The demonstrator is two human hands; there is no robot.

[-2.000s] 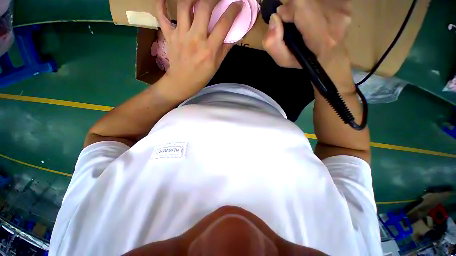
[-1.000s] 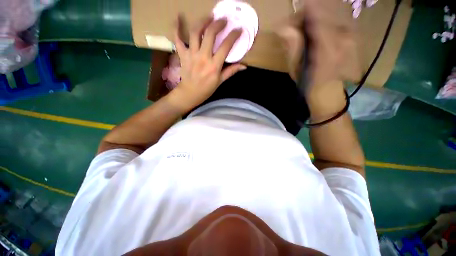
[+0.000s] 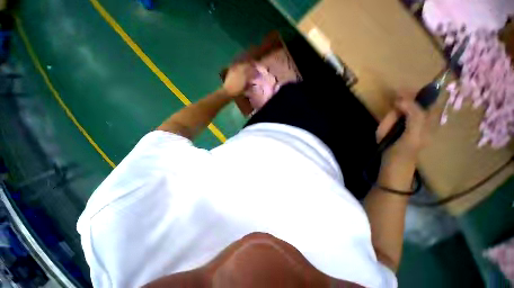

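Observation:
My right hand (image 3: 408, 121) is closed around the black handle of the soldering iron (image 3: 430, 94), its metal tip pointing up and right beside the heap of small pink fittings (image 3: 487, 84). My left hand (image 3: 241, 77) is blurred at the open cardboard box (image 3: 282, 63) by my lap. Pink pieces (image 3: 262, 89) show in the box, right beside my left fingers; whether the hand holds one cannot be told.
The cardboard sheet (image 3: 377, 42) lies on the bench at the right. Pale pink discs (image 3: 468, 12) are at the top right. The black cord (image 3: 468, 194) runs right from my wrist. A clear bag (image 3: 431, 222) hangs at the bench edge. More pink pieces (image 3: 501, 256) show lower right.
The view has turned. My left hand has moved from the pink disc on the cardboard to the box by my lap. My right hand still holds the iron, now beside the fittings heap.

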